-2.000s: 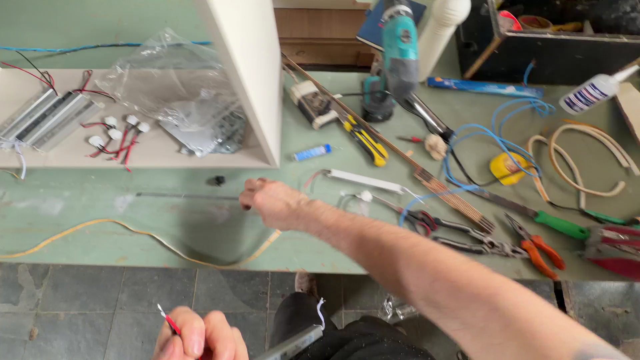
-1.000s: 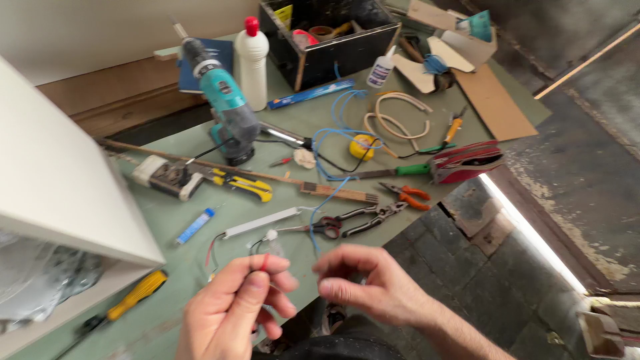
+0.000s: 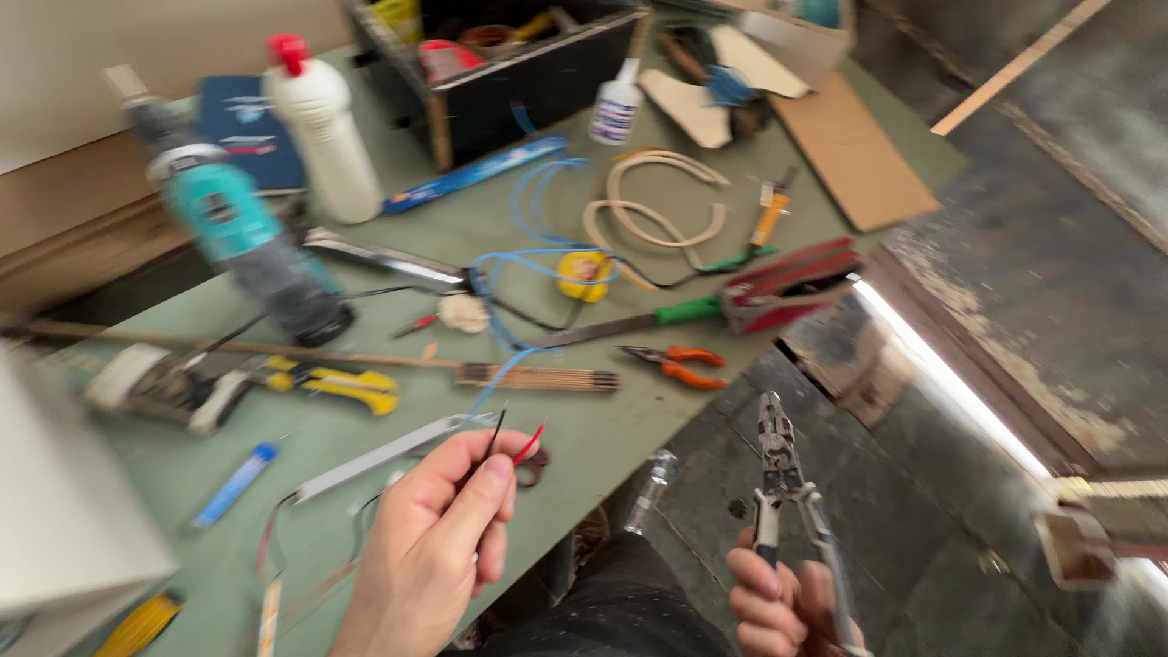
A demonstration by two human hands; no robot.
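Note:
Between the thumb and fingers of my left hand (image 3: 438, 538) are a black wire (image 3: 496, 432) and a red wire (image 3: 529, 443), their ends pointing up. My right hand (image 3: 789, 607) grips wire-stripping pliers (image 3: 781, 474) by the grey and black handles, jaws upward, over the floor past the bench edge. Behind my left hand, a slim grey metal strip (image 3: 379, 456) with thin leads lies on the green bench. Scissors handles (image 3: 533, 467) show partly behind my left fingertips. Orange-handled pliers (image 3: 680, 365) rest near the bench edge.
A teal cordless drill (image 3: 233, 219) stands at the left beside a white bottle (image 3: 328, 137). A yellow utility knife (image 3: 338, 385), folding wooden rule (image 3: 538, 376), blue cable (image 3: 511, 265) and green-handled file (image 3: 675, 312) lie across the bench. A black toolbox (image 3: 529, 100) sits at the back.
My right hand, with nothing visible in it a second ago, now holds the wire-stripping pliers and has moved right. These pliers lay on the bench earlier. My left hand still holds wire.

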